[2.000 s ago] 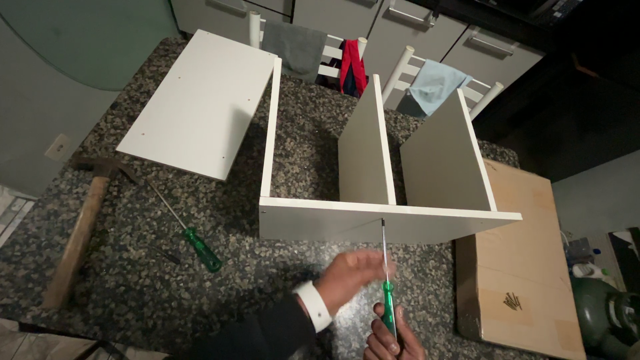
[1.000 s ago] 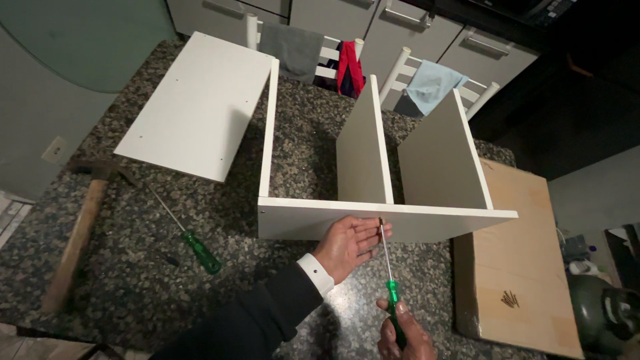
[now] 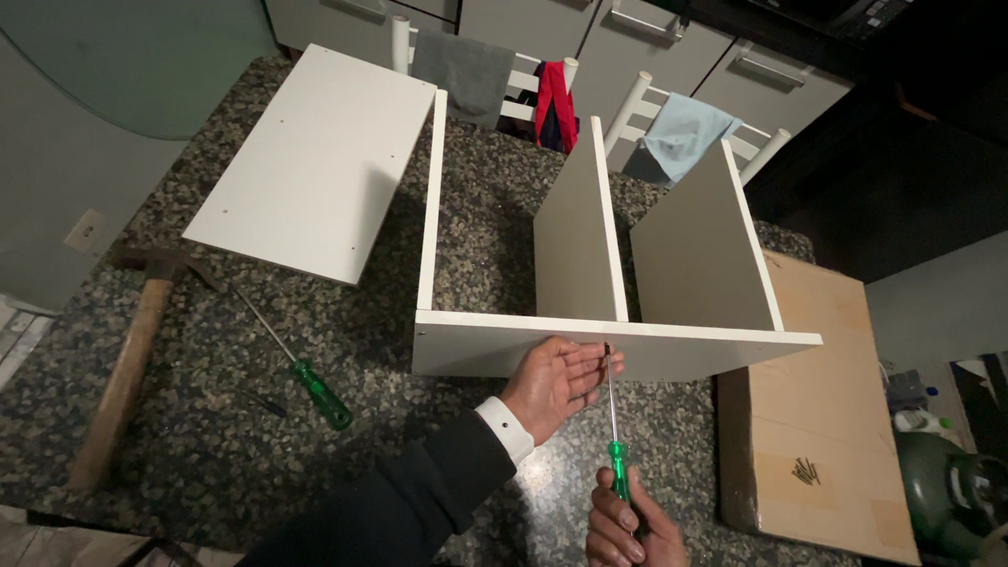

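My right hand [image 3: 634, 520] is closed around the green handle of a screwdriver [image 3: 613, 405], whose shaft points up at the long front panel [image 3: 677, 350] of a white board assembly. Fingertips of my left hand [image 3: 555, 382] are beside the screwdriver's tip, against or close to that panel, palm turned up. A small dark screw seems to be at the tip, partly hidden by the fingers. Behind the front panel stand three white boards: a left one [image 3: 433, 205], a middle one [image 3: 579, 228] and a right one [image 3: 701, 236].
A loose white panel with small holes [image 3: 315, 157] lies at the back left. A wooden-handled hammer [image 3: 130, 378] and a second green screwdriver [image 3: 319, 394] lie on the granite tabletop [image 3: 378, 488]. At right is a cardboard box [image 3: 827, 409]; chairs with cloths [image 3: 461, 75] stand behind.
My left hand has moved up from beside the screwdriver's shaft to its tip at the front panel. The right hand still holds the handle and sits slightly lower and further right.
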